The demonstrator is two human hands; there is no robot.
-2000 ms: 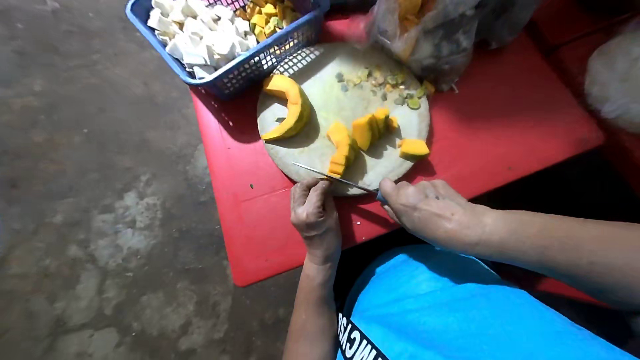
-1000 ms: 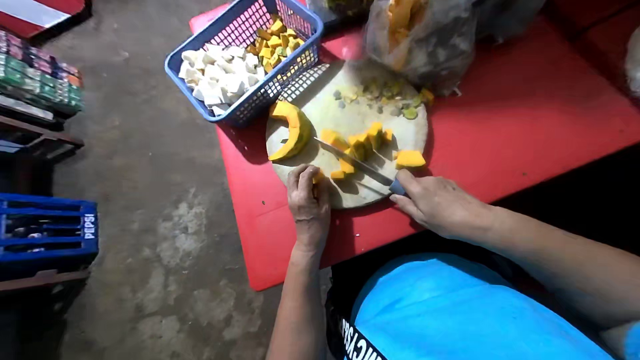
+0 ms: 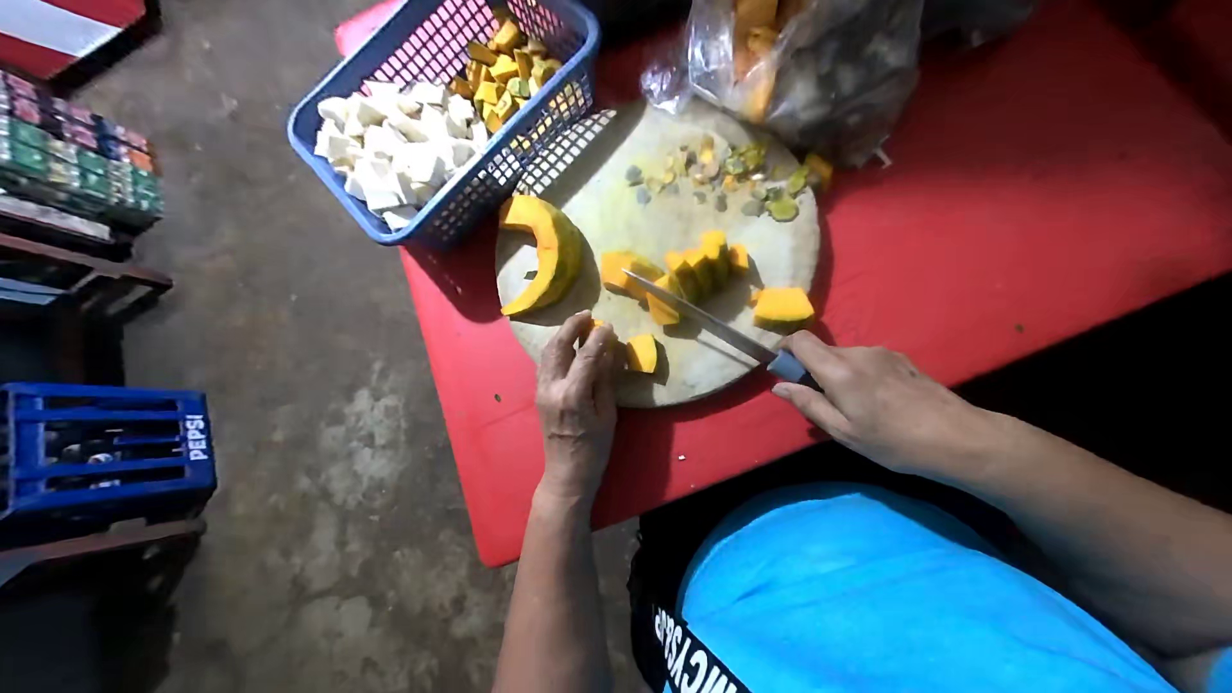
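Note:
A round cutting board lies on a red table. My right hand grips a kitchen knife by its grey-blue handle; the blade points up-left, its tip over cut pumpkin pieces mid-board. My left hand rests at the board's lower left edge, its fingers around a bit of pumpkin that they mostly hide. Just right of those fingers lies a pumpkin chunk. A curved pumpkin wedge sits at the board's left, and a thicker block at its right. Peel scraps lie towards the far side.
A blue plastic basket with white chunks and pumpkin cubes stands at the far left of the red table. A clear plastic bag sits beyond the board. A blue crate is at the left, beside the concrete floor.
The pumpkin beside my left hand two seconds ago is now in separate pieces. The knife has moved from near my left fingers to over the middle pieces. The view has shifted left.

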